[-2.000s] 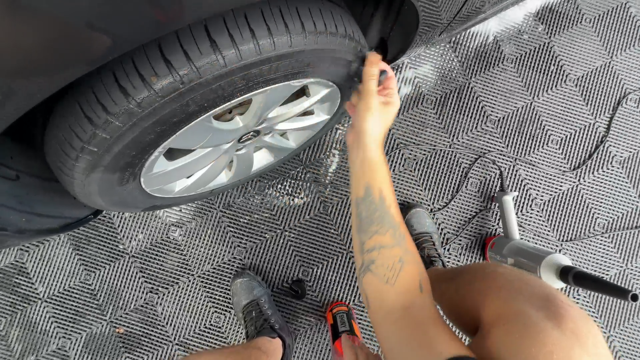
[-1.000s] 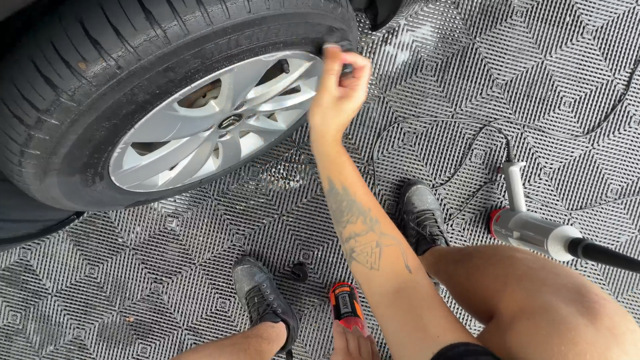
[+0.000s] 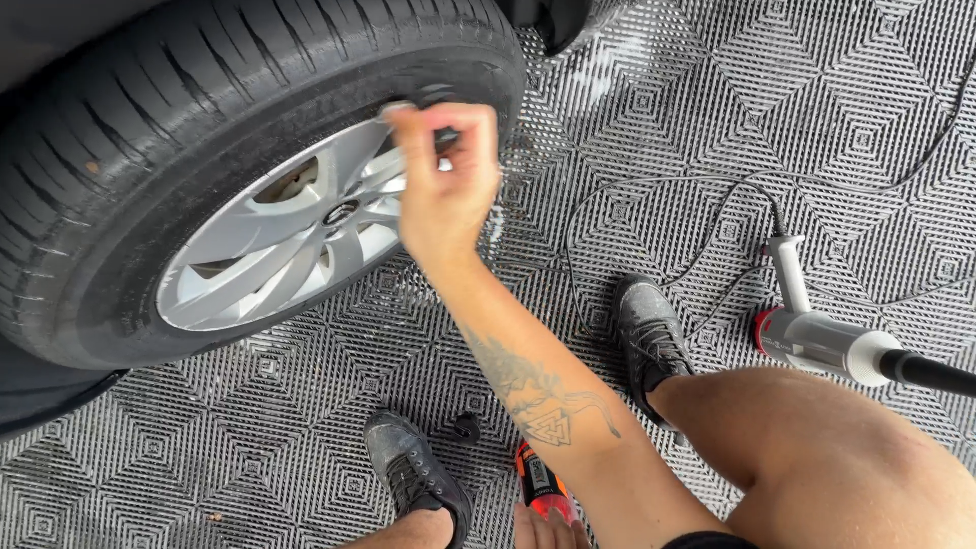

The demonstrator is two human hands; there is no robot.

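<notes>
My right hand (image 3: pixel 450 175), blurred by motion, is at the upper right of the car tire's sidewall (image 3: pixel 305 114). Its fingers are closed on a dark applicator (image 3: pixel 436 95) against the black rubber, just outside the silver alloy wheel (image 3: pixel 263 221). The hand and wrist cover the right part of the rim. Wet-looking dark patches show on the sidewall. At the bottom edge, the fingers of my left hand (image 3: pixel 547 530) lie on a bottle (image 3: pixel 537 473) of red liquid with an orange and black label. The rest of that hand is out of frame, and my right forearm partly covers the bottle.
A small black cap-like part (image 3: pixel 467 429) lies on the patterned grid floor mat (image 3: pixel 267 412) between my shoes. At the right rests a light grey corded blower (image 3: pixel 827 343) with a black nozzle; its cable (image 3: pixel 732 179) loops over the mat. The dark car body (image 3: pixel 46 34) overhangs the wheel.
My right hand has moved from the tire's right edge leftward along the sidewall, toward the top of the rim. My left hand stays at the bottle. The view has come nearer to the wheel.
</notes>
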